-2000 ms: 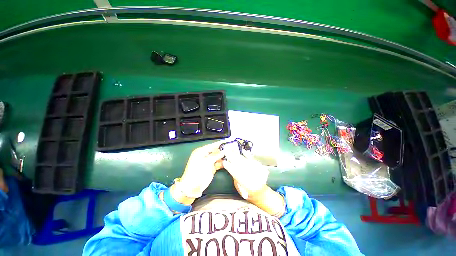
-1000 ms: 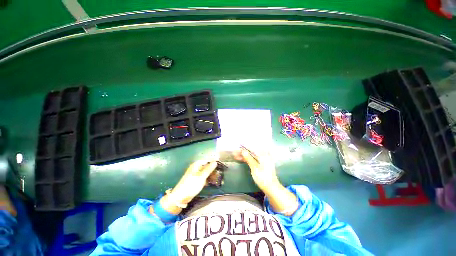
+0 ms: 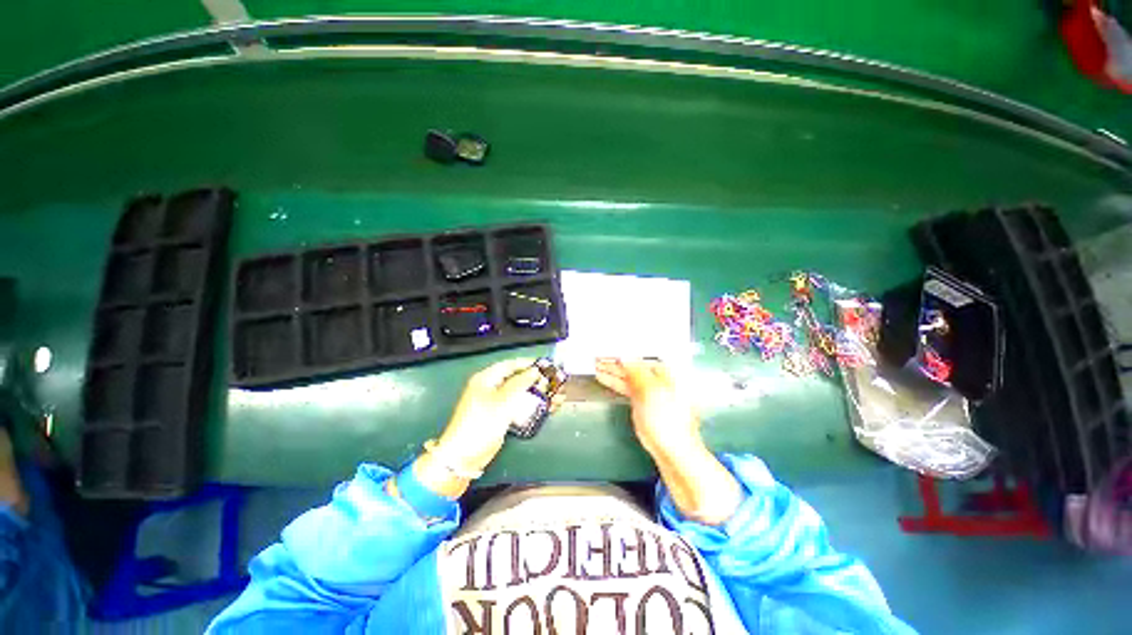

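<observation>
My left hand (image 3: 490,409) holds a small black unit (image 3: 534,403) that shows metallic insides, in front of my body. My right hand (image 3: 646,395) lies at the front edge of the white paper sheet (image 3: 639,310), fingertips on it; whether it holds a slim tool cannot be made out. The black parts tray (image 3: 338,333) is left of the paper, with units in its right-hand pockets, such as one with a red line (image 3: 468,319), and a small white tag (image 3: 420,337) in another pocket.
A tangled pile of coloured wires (image 3: 751,328), a clear plastic bag (image 3: 919,434) and a black angular box (image 3: 962,335) lie at right. Spare trays stand far left (image 3: 155,347) and far right (image 3: 1055,335). A black pair of pieces (image 3: 457,148) lies beyond the tray.
My hands were together on the unit, then parted; the unit stayed in my left hand. My right hand moved onto the paper's front edge. The far pair of pieces shifted right relative to the tray.
</observation>
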